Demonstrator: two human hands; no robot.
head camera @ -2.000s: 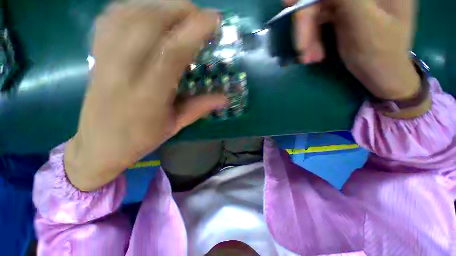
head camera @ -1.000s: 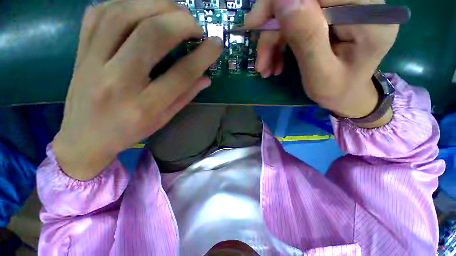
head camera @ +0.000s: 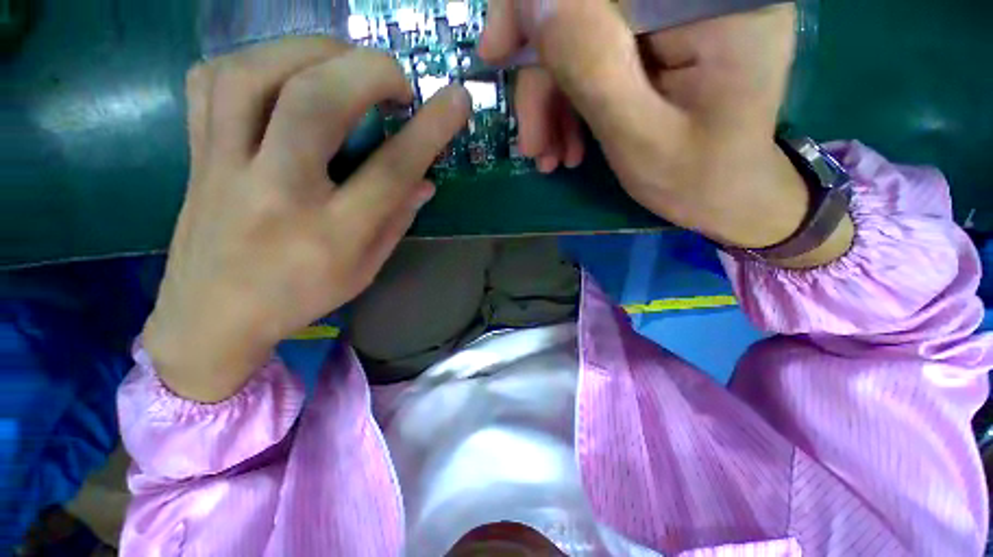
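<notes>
A green circuit board panel (head camera: 433,54) with bright silver rectangles lies at the top centre, cut off by the frame's upper edge. My left hand (head camera: 294,196) rests at its left side, with the index fingertip on the board beside a silver rectangle. My right hand (head camera: 653,131) is at its right side and holds grey tweezers (head camera: 697,13) like a pen. The tweezers' tips are near the silver rectangles; whether they grip anything cannot be told. A dark band with a metal buckle is on my right wrist.
The board lies on a dark green mat (head camera: 98,163), whose front edge runs just below my hands. A greyish striped strip (head camera: 272,22) shows at the top left of the board. Blue surfaces with a yellow line (head camera: 686,304) are below the bench edge.
The tweezers, raised off the board two seconds ago, are now over it. Since one second ago, the board and right hand appear shifted left in view, and more of the silver rectangles shows.
</notes>
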